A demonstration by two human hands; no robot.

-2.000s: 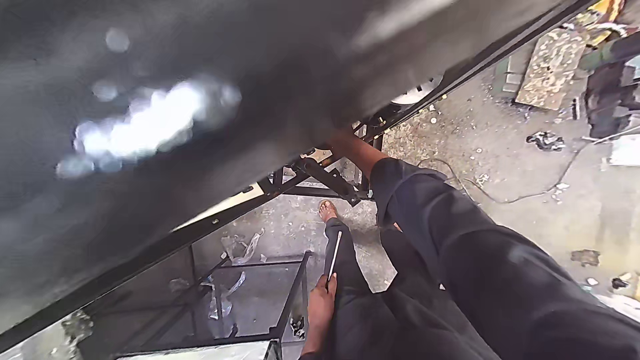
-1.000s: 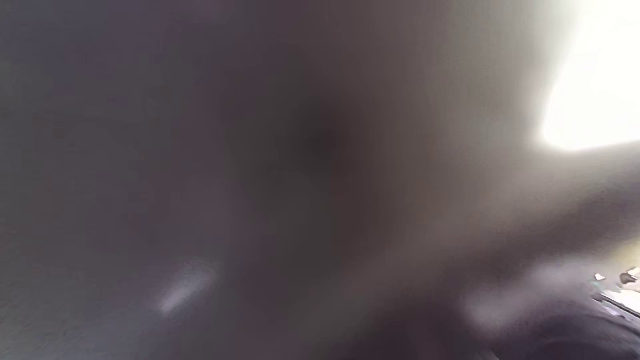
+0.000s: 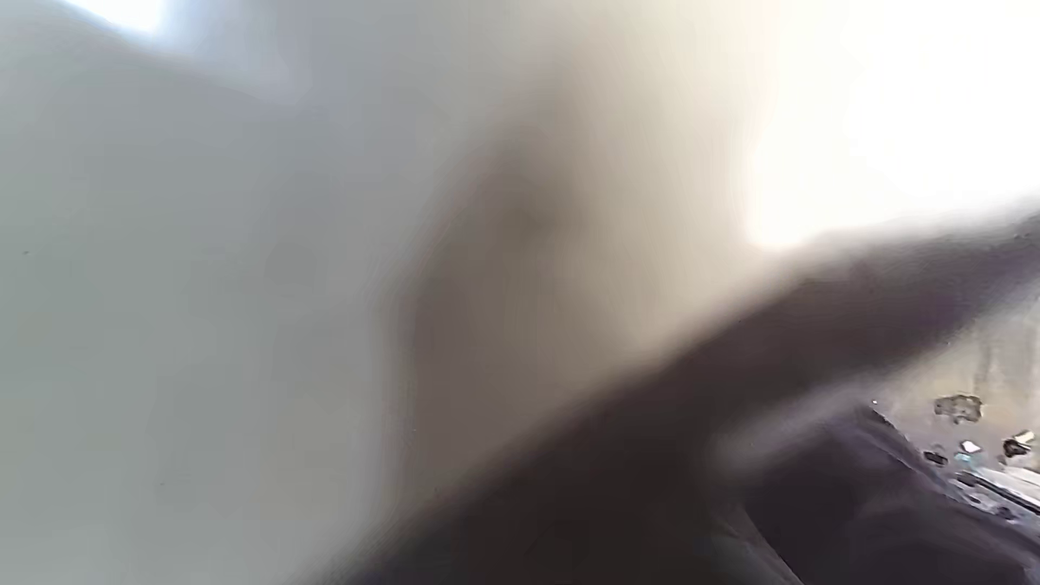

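Note:
Neither my left hand nor my right hand shows in the head view. A blurred, pale grey surface (image 3: 203, 325) very close to the camera fills the left and middle, and what it is cannot be told. Along its lower right side runs a dark, blurred edge (image 3: 650, 422), slanting up to the right. Dark cloth (image 3: 861, 496), with folds in it, lies at the lower right. What my hands hold or touch is hidden.
At the right edge a strip of floor (image 3: 910, 398) shows, with small bits of debris (image 3: 959, 408) on it and a pale, long object (image 3: 1016, 486). Strong glare (image 3: 910, 106) covers the upper right.
Two seconds ago both my hands showed, one with a thin rod, the other at a black metal frame; now both are out of sight. The view has moved right up to a surface.

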